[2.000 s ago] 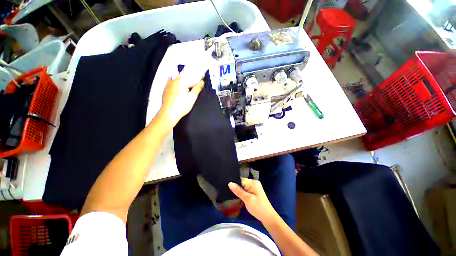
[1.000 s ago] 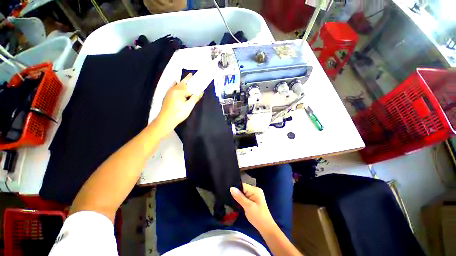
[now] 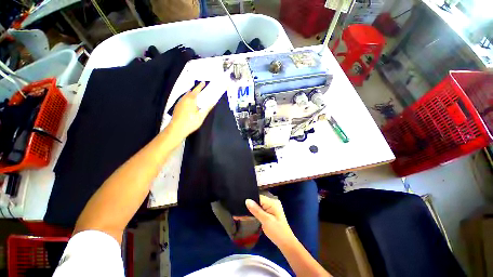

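Observation:
A black garment panel (image 3: 221, 157) lies along the left side of the overlock machine (image 3: 286, 81) and hangs over the table's front edge. My left hand (image 3: 189, 111) rests on the panel's upper part, fingers spread, left of the needle area. Whether it pinches the cloth is hard to tell. My right hand (image 3: 269, 212) grips the panel's lower right edge between thumb and fingers, over my lap. The panel's upper tip reaches the presser foot area (image 3: 246, 116), whose details are too small to see. A stack of cut black panels (image 3: 108, 130) lies at the left.
A green-handled tool (image 3: 339, 130) and a small black disc (image 3: 313, 149) lie right of the machine. A white tub (image 3: 211, 27) stands behind. An orange-red basket (image 3: 47, 130) is at far left, a red crate (image 3: 432, 127) at right. Dark cloth (image 3: 394, 227) covers a box at lower right.
The panel has spread wider to the left below my left hand, and a dark part of it now shows left of that hand. My right hand still holds the lower edge.

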